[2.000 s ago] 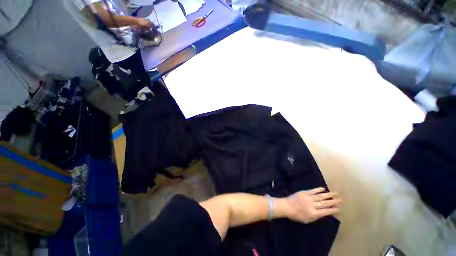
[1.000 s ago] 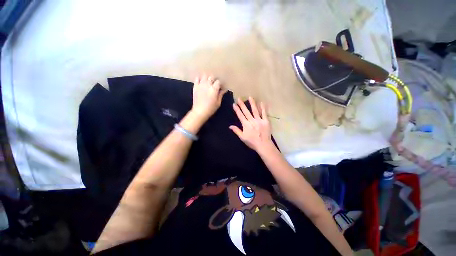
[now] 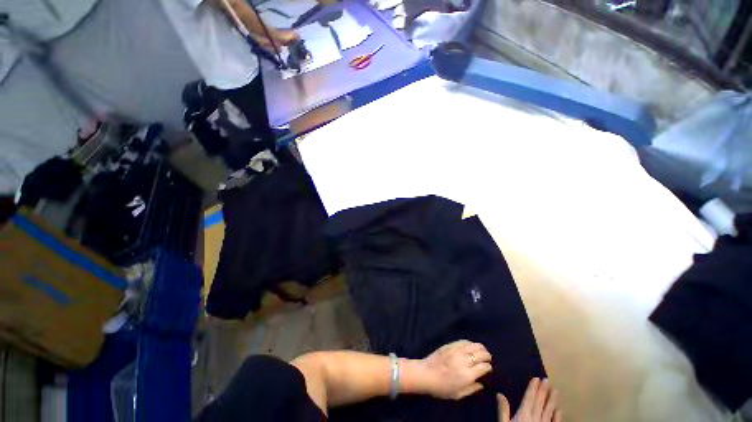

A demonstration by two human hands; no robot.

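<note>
A black garment [image 3: 429, 280] lies on the white padded table [image 3: 528, 165], with a small pale mark on its cloth and a notch at its far edge. Part of it hangs over the table's left side. My left hand [image 3: 458, 369], with a bracelet and a ring, rests on the garment with its fingers bent down; whether it pinches cloth is hidden. My right hand [image 3: 534, 404] is at the bottom edge of the picture, mostly cut off, its fingers and thumb apart at the garment's right edge.
Another black garment [image 3: 713, 305] lies at the table's right edge. A cardboard box [image 3: 58, 288] and dark clothing [image 3: 115, 194] are at the left. Beyond, a person's arm [image 3: 256, 26] reaches over a second table [image 3: 387, 70] with red-handled scissors [image 3: 363, 61]. A blue roll [image 3: 561, 89] lies along the far edge.
The view has swung up and left from a second ago, and the iron has left it. My left hand's fingers, spread at the garment's edge two seconds ago, are now bent and farther in on the cloth.
</note>
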